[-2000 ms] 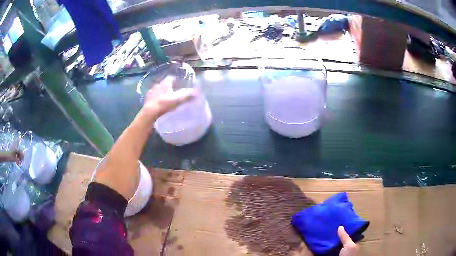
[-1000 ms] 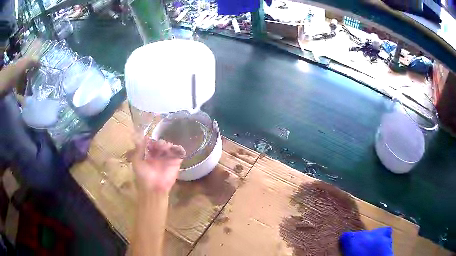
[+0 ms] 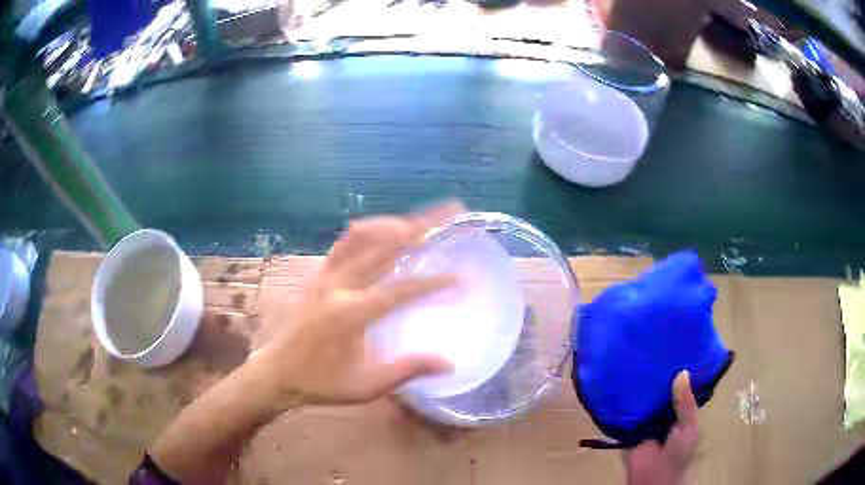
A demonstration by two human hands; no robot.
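A clear container with a white base (image 3: 488,327) is in front of me over the cardboard sheet (image 3: 778,332), its open rim facing up and to the right. My left hand (image 3: 346,317), slightly blurred, has its fingers spread around the container's white part on the left side. My right hand (image 3: 669,445), cut off by the bottom edge, holds a bunched blue cloth (image 3: 650,332) with black edging just right of the rim. The thumb lies on the cloth; the other fingers are hidden behind it.
A white bowl (image 3: 190,303) of cloudy liquid stands left on damp cardboard, near a green post (image 3: 71,170). Another clear-and-white container (image 3: 593,137) stands on the green belt (image 3: 379,142). Pale yellow-green sheets (image 3: 854,350) are at the right edge.
The left hand's container, upside down by the bowl one second ago, is now turned rim up over the middle of the cardboard. The blue cloth is raised beside it. The view has shifted.
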